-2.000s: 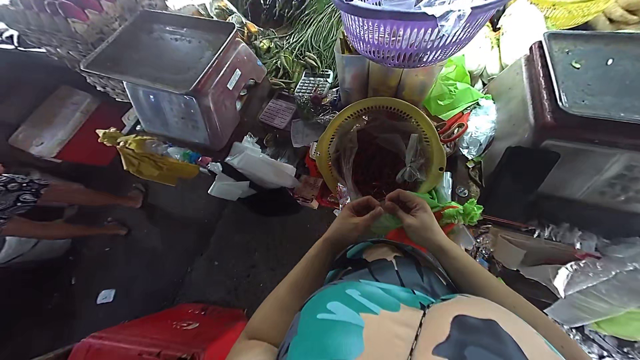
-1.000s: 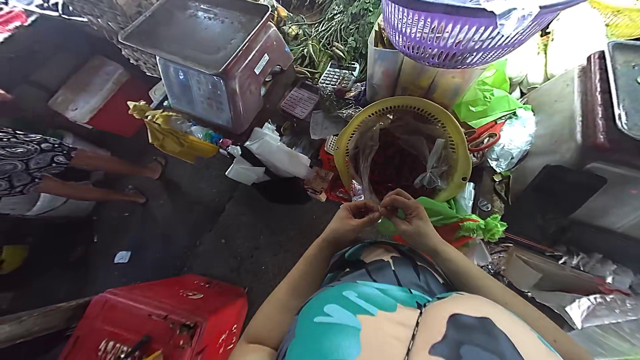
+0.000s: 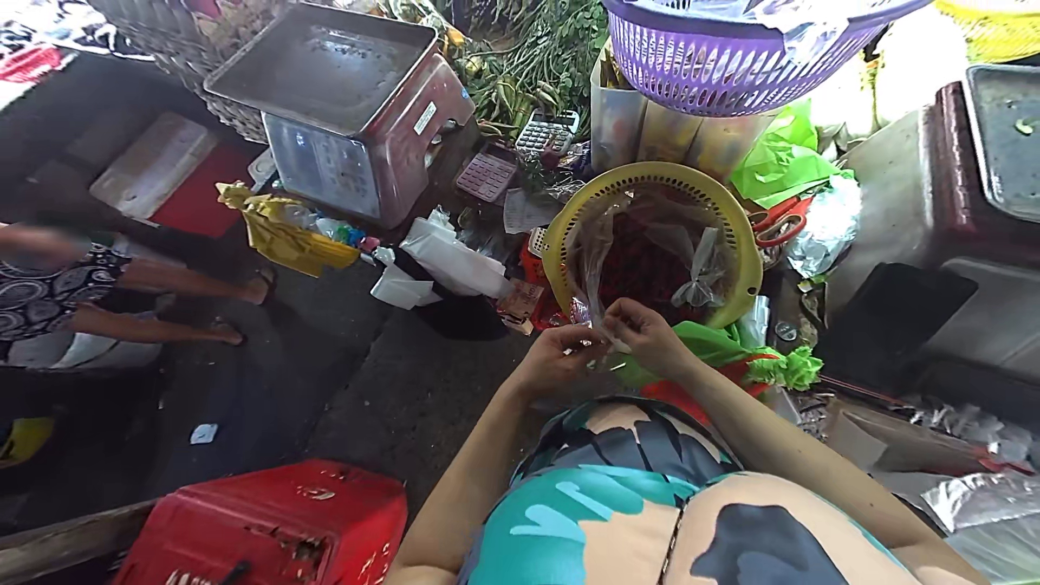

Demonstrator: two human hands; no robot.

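Observation:
My left hand (image 3: 561,357) and my right hand (image 3: 646,337) meet just below the near rim of a yellow plastic basket (image 3: 556,260). Both pinch the gathered end of a clear plastic bag (image 3: 595,264), whose body stretches up into the basket. Dark red contents (image 3: 642,252), too indistinct to name, lie inside. A knotted clear plastic bag (image 3: 705,272) rests at the basket's right side. Green plastic (image 3: 707,345) and something red are beneath my right wrist.
Weighing scales (image 3: 325,171) flank the basket at left and right (image 3: 959,195). A purple basket (image 3: 699,65) stands behind, near calculators (image 3: 486,172). Red-handled scissors (image 3: 784,221) lie to the right. A red crate (image 3: 276,512) is at lower left; a person (image 3: 57,284) sits at far left.
Both hands stay together at the bag's gathered end, with small finger movements. The bag's body has shifted toward the basket's left side since the earliest frame.

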